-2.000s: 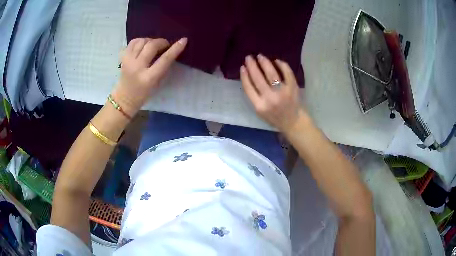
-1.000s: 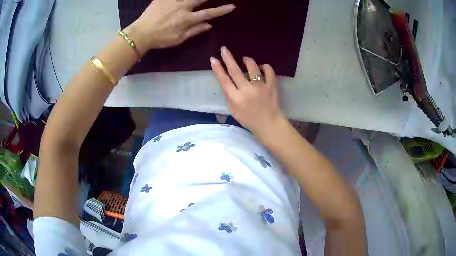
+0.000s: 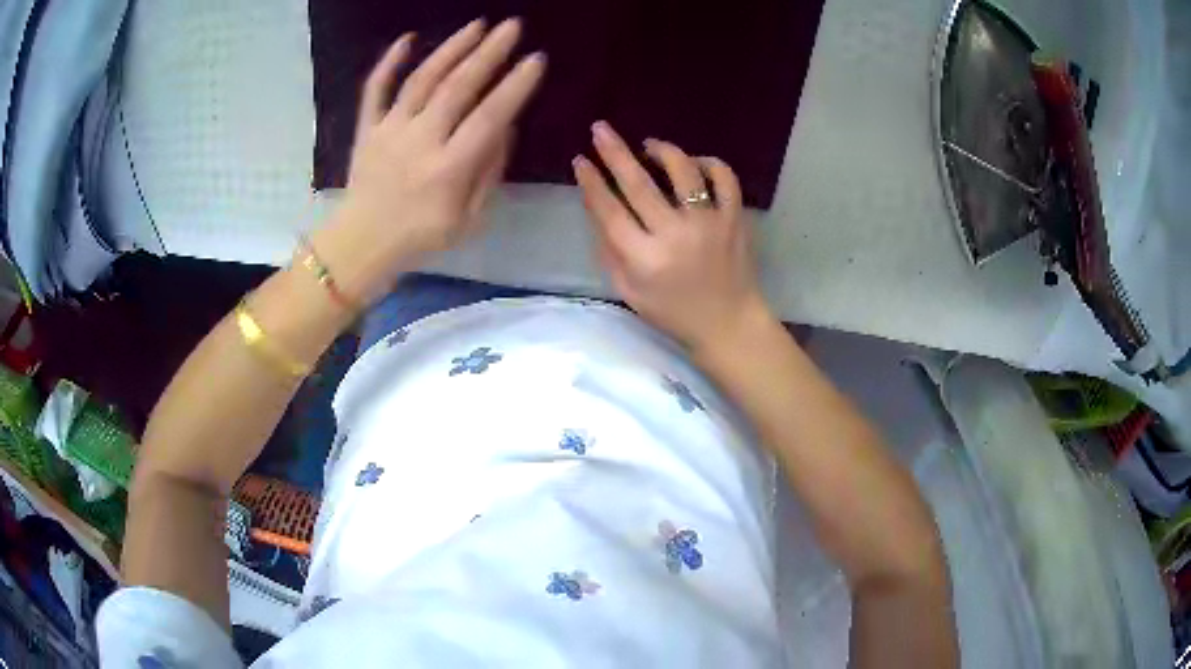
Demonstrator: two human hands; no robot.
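Note:
A dark maroon fabric piece (image 3: 679, 79) lies flat on the off-white padded table (image 3: 862, 248), its far end cut off by the top edge of the view. My left hand (image 3: 431, 157) is over its near left part, fingers spread, slightly blurred, holding nothing. My right hand (image 3: 679, 242) has its fingertips on the near edge, right of the middle, fingers apart. The steam iron (image 3: 999, 137) rests on the table at the right, its soleplate edge to the left, touched by neither hand.
Pale panels with dark edges (image 3: 52, 157) hang at the table's left. Dark maroon cloth (image 3: 144, 327) is below the table on the left. Green baskets (image 3: 98, 444) and an orange basket (image 3: 277, 512) stand lower left, and a yellow-green basket (image 3: 1091, 403) at the right.
The maroon piece's near edge now lies straight, where a notch showed earlier. My left hand has come back toward me from farther up the cloth. My right hand has shifted slightly right.

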